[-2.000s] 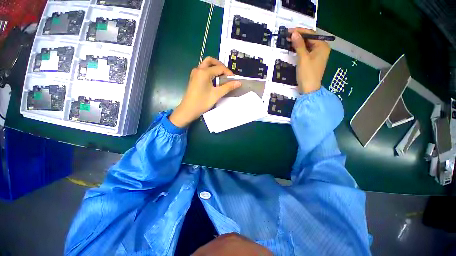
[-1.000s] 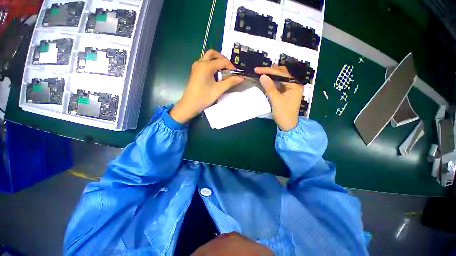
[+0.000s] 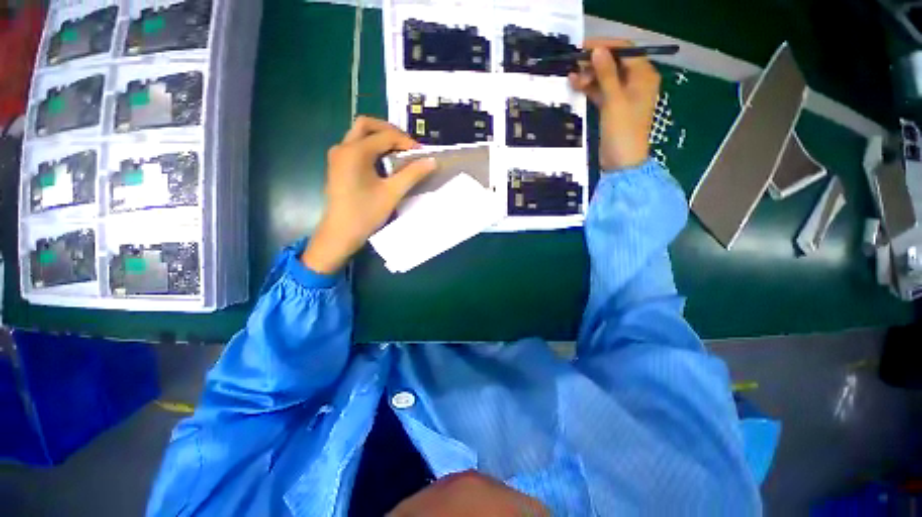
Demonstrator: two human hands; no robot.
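My left hand pinches a grey-brown adhesive pad sheet with a white backing paper flap, over the lower left of the white tray. My right hand holds dark tweezers nearly level, their points over the circuit board in the right column. Any small pad at the tips is too small to tell. Another board with yellow patches lies just above the sheet. The sheet and my left hand hide the lower left pocket.
Tall stacked trays with silvery boards stand at left. A white offcut lattice lies right of the working tray. Spare adhesive sheets stand and curl at right, with white scraps at the far right. A blue bin is below left.
My right hand has moved with the tweezers from the sheet up and right to a board in the right column. The left hand still holds the sheet. The view has shifted.
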